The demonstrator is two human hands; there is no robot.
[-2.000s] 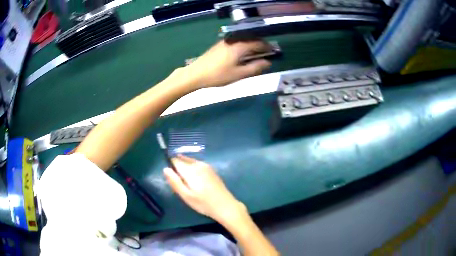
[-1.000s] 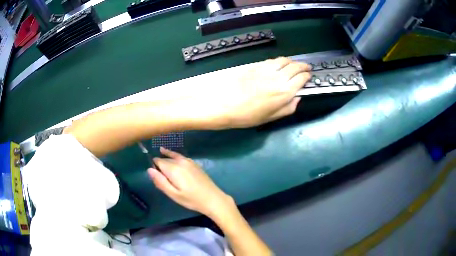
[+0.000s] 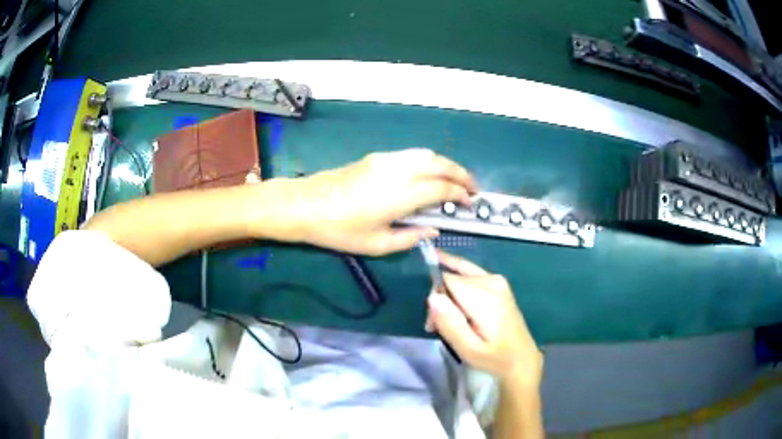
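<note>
A grey multi-cavity bar [image 3: 530, 219] with a row of round dark-centred openings lies on the green mat in front of me. My left hand [image 3: 399, 201] grips its left end from above and hides that end. My right hand [image 3: 476, 313] holds slim silver tweezers [image 3: 434, 267] like a pen, tip up near my left fingertips and the bar's lower edge. A small dotted sheet [image 3: 456, 242] shows partly from under the bar, beside the tweezers. Whether the tweezers' tips hold a part is too small to tell.
A bar stack [image 3: 720, 210] stands at right. A bar with a dark pin [image 3: 231, 88] lies along the white strip [image 3: 377, 79]. A brown square plate [image 3: 206, 153], a blue-yellow instrument [image 3: 64, 163] and a black corded pen tool [image 3: 364, 281] are at left. Another bar [image 3: 634, 63] lies far right.
The view has swung left. My left hand has moved from the stack at right to the work spot and now holds a bar over the dotted sheet. My right hand still holds the tweezers.
</note>
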